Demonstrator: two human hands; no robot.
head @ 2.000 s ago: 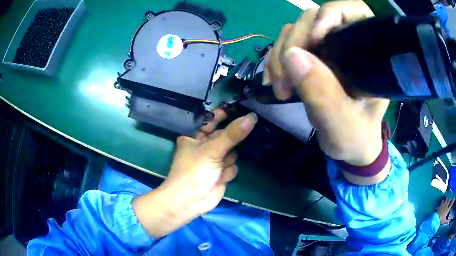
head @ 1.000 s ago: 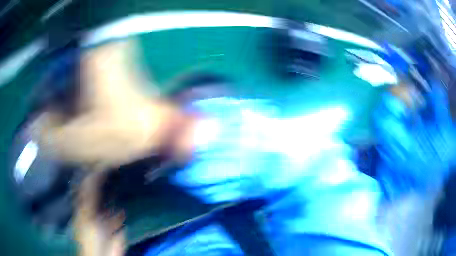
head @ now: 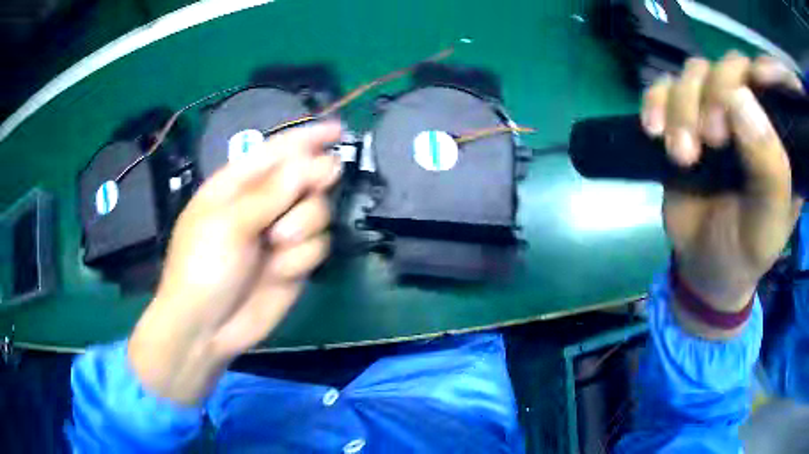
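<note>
Three black blower fan units lie in a row: left (head: 120, 213), middle (head: 239, 111), right (head: 443, 191). Each has a white label with a blue-green stripe. Thin lead wires (head: 381, 80) run from the labels. My left hand (head: 253, 239) is over the middle unit, partly covering it, fingertips bunched beside a lead wire. Blur hides whether they pinch it. My right hand (head: 723, 168) is closed around the black electric screwdriver (head: 616, 149), held level at the right. Its thin bit points left toward the right unit's edge; contact cannot be told.
A translucent screw bin (head: 31, 248) stands at the bench's far left. Another fan unit (head: 656, 35) lies at the back right. A crate (head: 577, 381) is below the bench's front edge at right. A blue sleeve of another person (head: 785, 328) shows at the right edge.
The view has swung, and three units now show in a row. Two seconds ago my hands were close together between two units. Now they are apart, the right still around the screwdriver.
</note>
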